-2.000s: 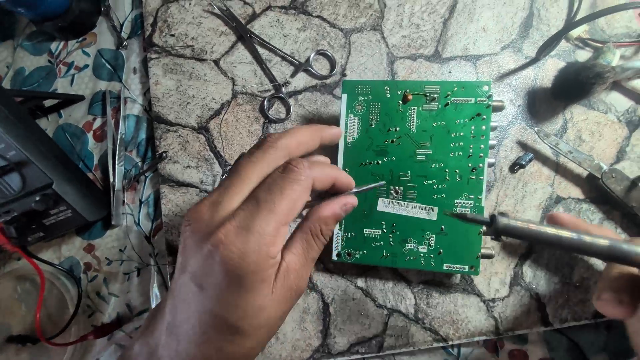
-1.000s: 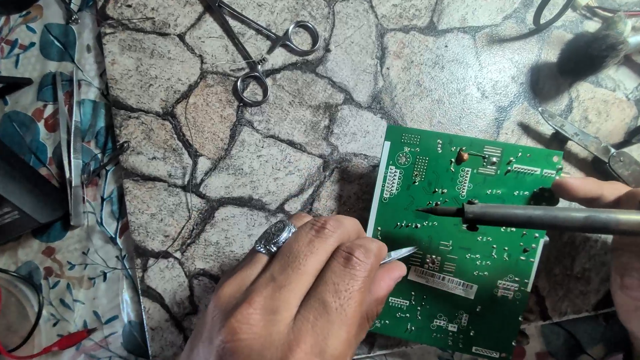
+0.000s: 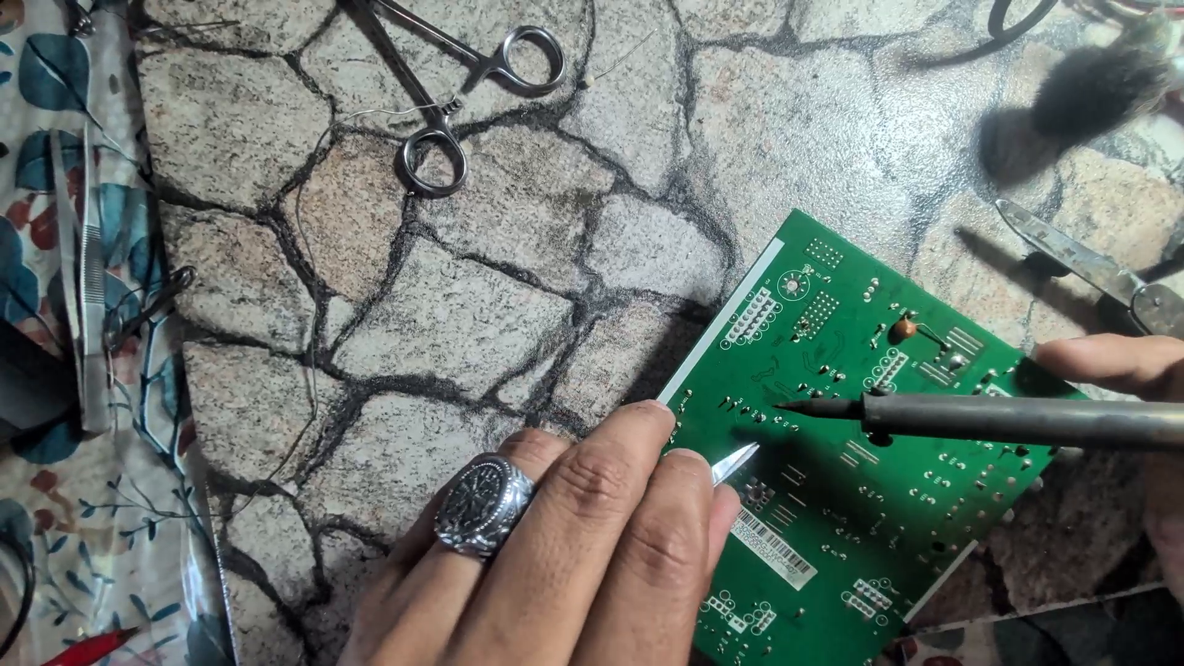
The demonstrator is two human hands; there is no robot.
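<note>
A green circuit board (image 3: 832,518) lies tilted at the lower right, bearing a barcode label (image 3: 772,548) and a small brown component (image 3: 903,328). My left hand (image 3: 573,546), with a large silver ring, covers the board's left edge and pinches tweezers (image 3: 737,462), whose pointed metal tips alone show above the board. From the right, my right hand (image 3: 1124,370) reaches to the board's right corner; part of it lies beneath a soldering iron (image 3: 980,418). The iron's dark tip is over solder points near the middle of the board; contact cannot be told.
Steel hemostats (image 3: 435,139) lie at the top, with thin wire at their handles. Flat tweezers (image 3: 91,277) rest on a leaf-patterned cloth (image 3: 139,555) at the left. A dark-bristled brush (image 3: 1101,83) and an opened metal hand tool (image 3: 1073,254) are at the right. A red probe or clip lies lower left.
The board has turned clockwise since one second ago. Two seconds ago the soldering iron's tip was lower, near the label; it is now above it. The view has shifted.
</note>
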